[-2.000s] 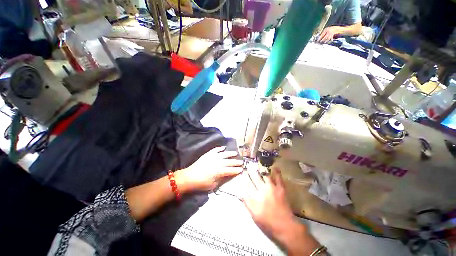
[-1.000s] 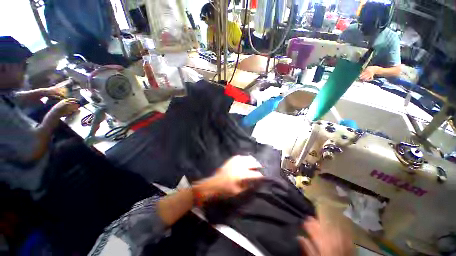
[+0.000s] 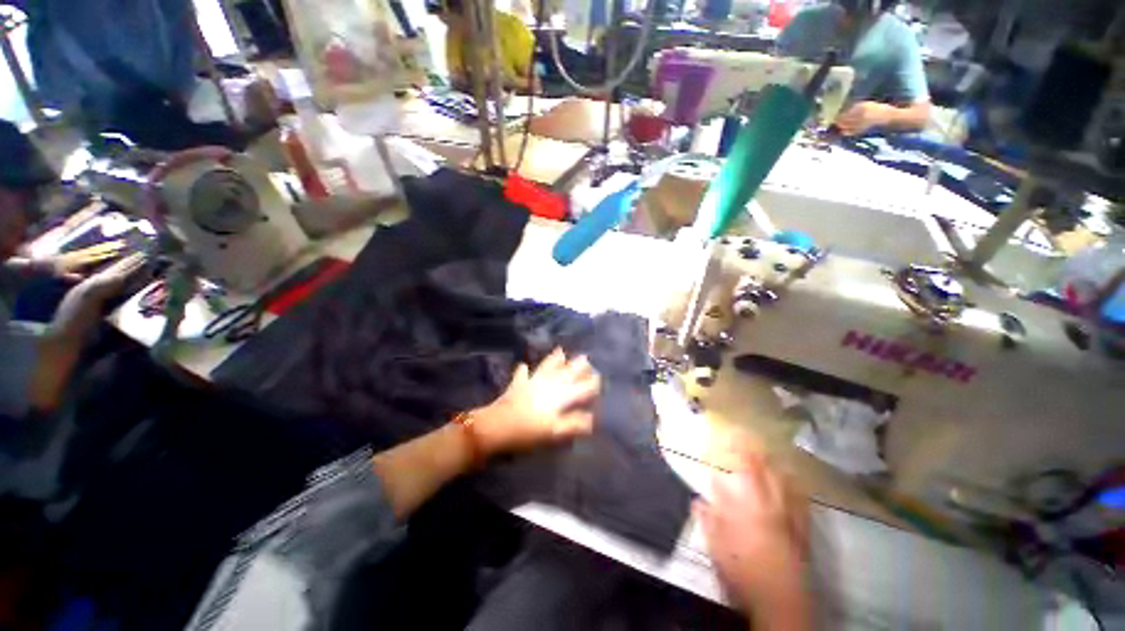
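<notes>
Black fabric (image 3: 432, 333) lies spread over the table left of the needle, with its right part reaching toward the table's front edge. My left hand (image 3: 543, 401) lies on the fabric with its fingers apart. My right hand (image 3: 755, 530) is blurred, at the fabric's lower right corner; whether it pinches the edge cannot be told. The cream sewing machine (image 3: 913, 358) stands at the right, and its needle area (image 3: 682, 367) is beside the fabric's right edge.
A green sheet-like object (image 3: 759, 154) and a blue one (image 3: 596, 226) stand behind the needle area. A red object (image 3: 535, 197), scissors (image 3: 234, 323) and another machine head (image 3: 222, 210) are at the left. White scrap (image 3: 841, 431) lies under the arm. Other people sit left and behind.
The fabric has shifted away from the right side and lies flatter. Since the oldest frame, both hands have left the needle. The camera view has also turned.
</notes>
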